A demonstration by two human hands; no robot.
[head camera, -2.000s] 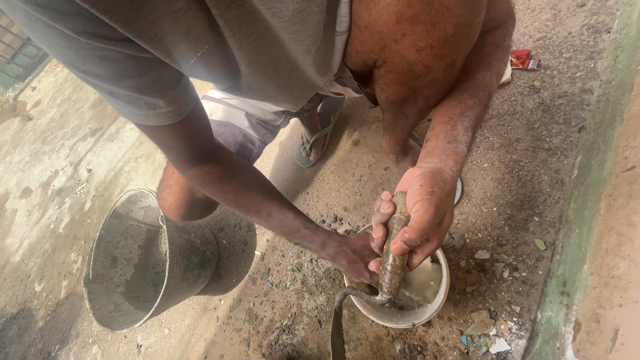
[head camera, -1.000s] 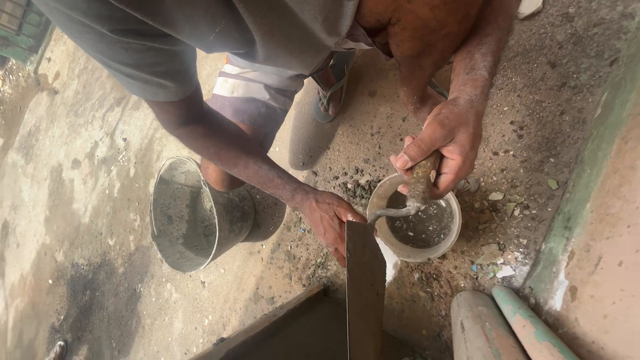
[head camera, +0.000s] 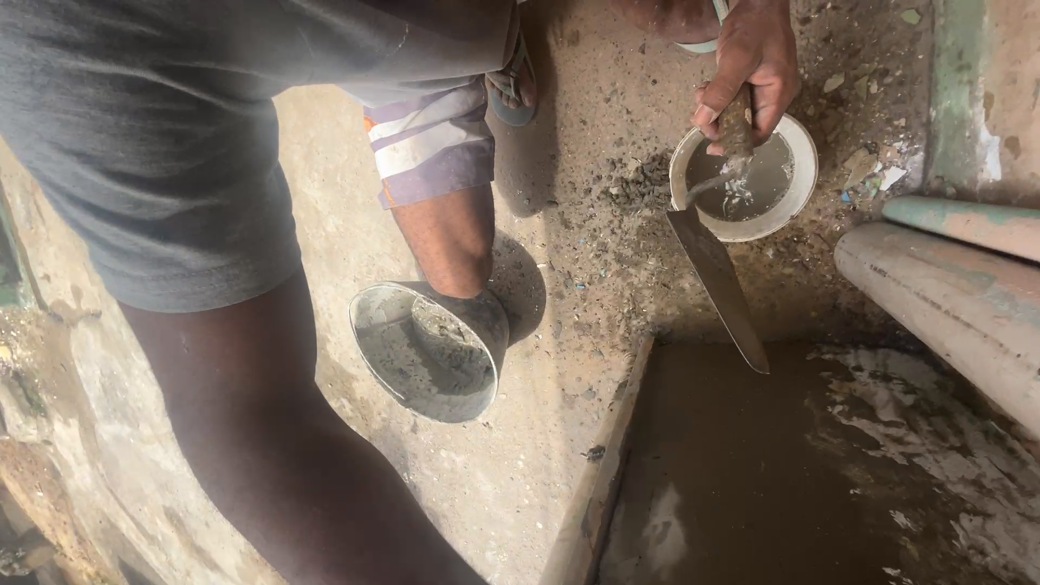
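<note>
My left hand (head camera: 756, 73) grips the handle of a mason's trowel (head camera: 719, 284) above a small pale bucket (head camera: 804, 175) of cloudy grey water. The narrow-looking blade hangs outside the bucket, its tip pointing down toward a wet-looking brown surface (head camera: 756, 455). My right arm reaches down the left side and out at the bottom edge, so its hand is out of sight. By my knee a larger grey bucket (head camera: 382, 378) leans toward the view, with wet grey mortar inside.
Two pipe-like lengths with worn paint, one grey (head camera: 951, 301) and one greenish (head camera: 959, 215), lie at the right. A raised edge (head camera: 601, 487) borders the brown surface. Crumbs of mortar (head camera: 634, 183) and paint chips are scattered around the small bucket. My sandalled foot (head camera: 513, 81) is near the top.
My right hand was in the small bucket, then at the trowel blade; now it has left the view. My left hand still holds the trowel. The view has shifted, showing more of the brown surface.
</note>
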